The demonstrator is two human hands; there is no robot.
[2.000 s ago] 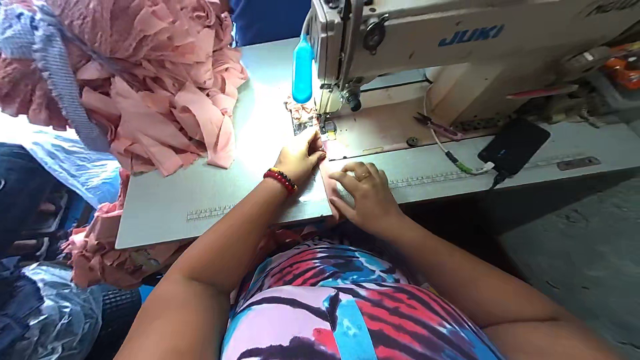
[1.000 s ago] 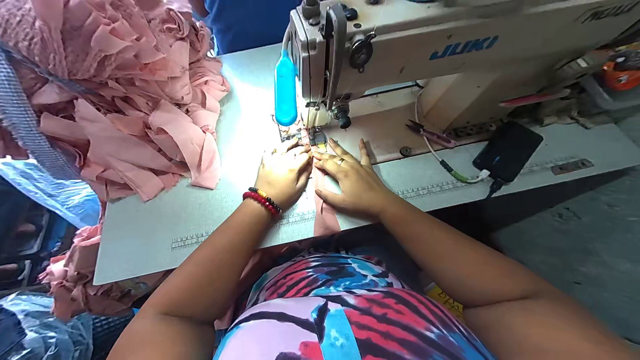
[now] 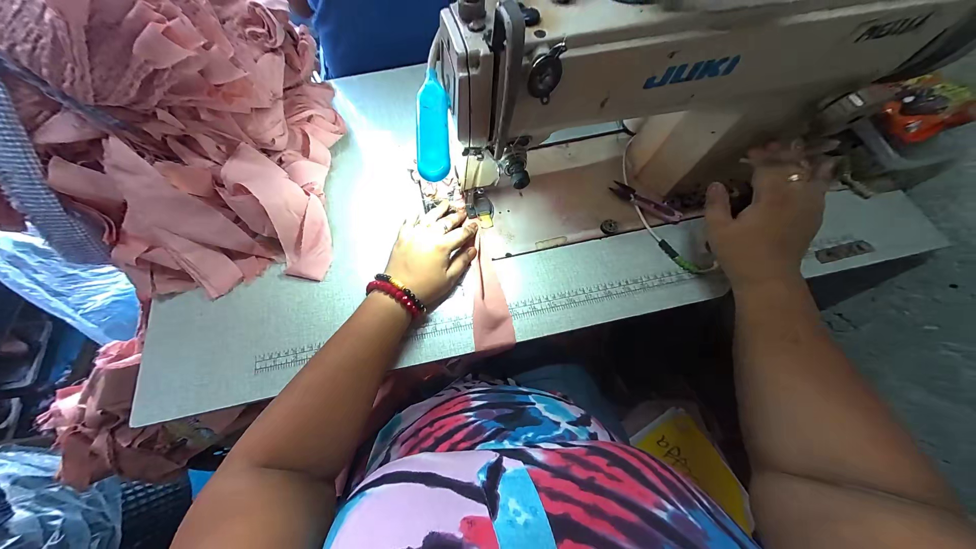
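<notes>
My left hand [image 3: 433, 255], with beaded bracelets at the wrist, rests on the sewing table beside the needle area of a Juki sewing machine [image 3: 610, 76]. Its fingertips touch the upper end of a pink fabric strip [image 3: 494, 313] at the presser foot [image 3: 479, 204]; the strip runs down to the table's front edge. My right hand [image 3: 774, 210] is raised at the right, near the base of the machine's pillar and its handwheel side, fingers spread and slightly blurred. Whether it touches anything there I cannot tell. Thread snips [image 3: 646, 202] lie on the machine bed to its left.
A big heap of pink fabric strips [image 3: 206, 137] covers the table's left part. A blue lamp or holder [image 3: 433, 130] hangs beside the needle. A printed ruler [image 3: 595, 296] runs along the table front. A cable [image 3: 648, 229] crosses the right side. Behind stands a person in blue [image 3: 381, 34].
My right hand has left the presser-foot area and moved right, toward the machine's pillar. My left hand stays by the needle. The black device at the right is now hidden or gone.
</notes>
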